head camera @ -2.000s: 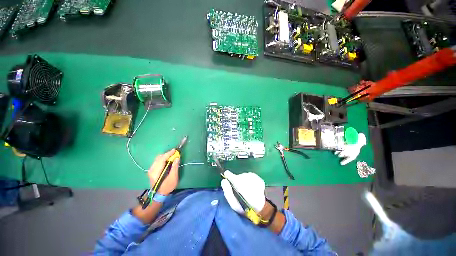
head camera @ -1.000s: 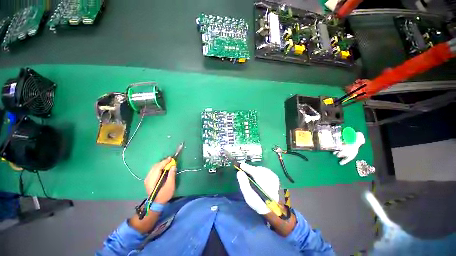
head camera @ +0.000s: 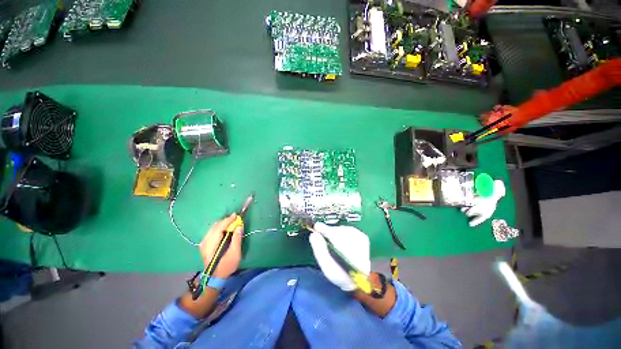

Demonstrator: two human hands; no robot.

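Note:
A green circuit board [head camera: 319,184] lies on the green mat in front of me. My bare left hand [head camera: 221,249] holds a soldering iron [head camera: 230,230] with a yellow-and-black grip, its tip pointing up and away, left of the board and off it. Thin solder wire [head camera: 178,219] curves from the spool [head camera: 199,131] to my left hand, and its end reaches the board's lower left corner. My white-gloved right hand [head camera: 340,254] holds a second iron, its tip over the board's lower left part. Whether the tip touches is too small to tell.
An iron stand with sponge [head camera: 154,182] sits left, a black stand [head camera: 412,160] right. Side cutters [head camera: 393,221] lie right of the board. Black fans [head camera: 48,126] are far left. A spare glove [head camera: 485,208] lies right. Boards [head camera: 308,44] and dark units [head camera: 388,41] stand beyond the mat.
Over the last second, my right hand has moved slightly left with its iron, and the tip is now nearer the board's lower left corner. My left hand has barely moved.

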